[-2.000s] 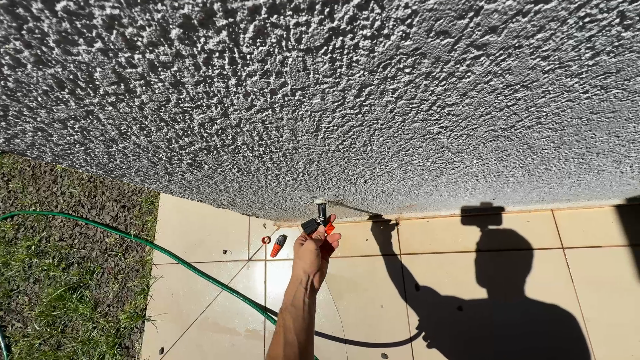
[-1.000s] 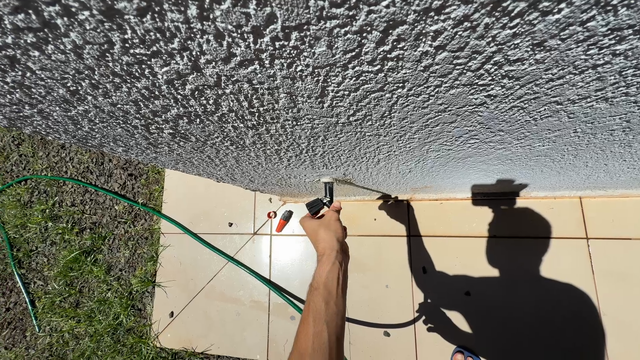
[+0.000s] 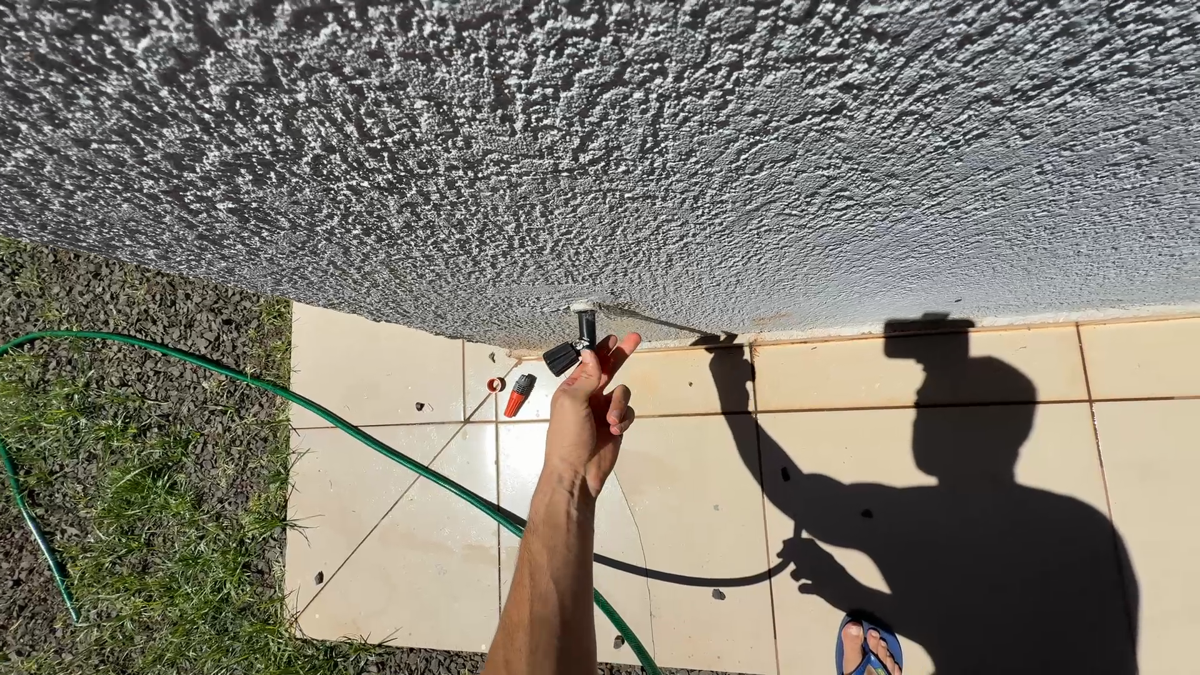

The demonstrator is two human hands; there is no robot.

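My left hand (image 3: 591, 403) reaches up from the bottom to a black wall tap (image 3: 587, 328) low on the wall, palm partly showing. Its thumb tip lies against the lower part of the tap and its other fingers extend or curl to the right; whether it grips anything there is hidden. The tap's black knob (image 3: 562, 358) sticks out left of the thumb. A black-and-orange hose nozzle (image 3: 518, 396) lies on the tiles left of the hand, beside a small orange ring (image 3: 495, 384). My right hand is out of view; a shadow shows a hand at a hose.
A rough grey stucco wall (image 3: 600, 169) fills the upper view. A green hose (image 3: 412, 464) crosses the beige tiles (image 3: 375, 525) under the forearm. Grass (image 3: 159, 544) and gravel border the tiles at left. A foot in a blue flip-flop (image 3: 867, 647) shows at the bottom right.
Two seconds ago an orange-red piece showed at my left hand's fingers; it is not visible there now. The hand has turned since one second ago, and its fingers now show right of the tap.
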